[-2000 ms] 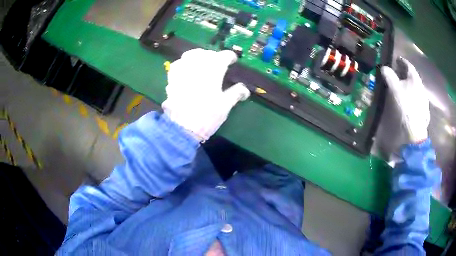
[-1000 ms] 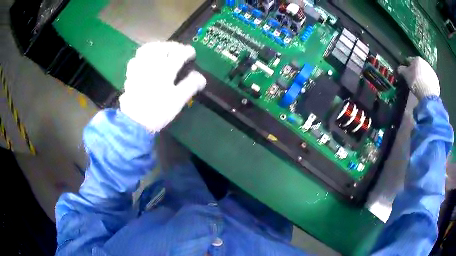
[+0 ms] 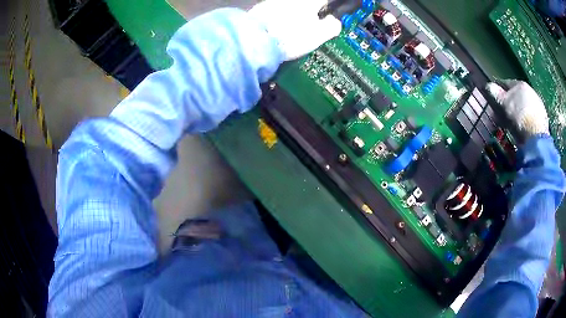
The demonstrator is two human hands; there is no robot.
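Observation:
The circuit board (image 3: 406, 112), component side up, sits in a black carrier frame (image 3: 347, 171) on the green-matted bench. It has blue parts, black blocks and a copper-coloured coil with white bands. My left hand (image 3: 298, 28), in a white glove, is at the frame's upper left, its fingers closed around a black edge and partly cut off by the picture's top. My right hand (image 3: 524, 109), also gloved, grips the frame's right edge; its fingertips are partly hidden. The frame lies slanted, its near corner toward the lower right.
Another green board (image 3: 527, 53) lies at the upper right. Black bins (image 3: 102, 40) stand left of the green mat (image 3: 291, 189). A yellow mark (image 3: 267, 133) is on the bench edge. Yellow-black tape (image 3: 37, 105) runs along the floor at left. Glare shows beneath the frame's lower right.
The framed board has turned clockwise and shifted right and down in view. My left hand has moved from the near side to the upper left. My right hand has moved from beside the frame onto its edge.

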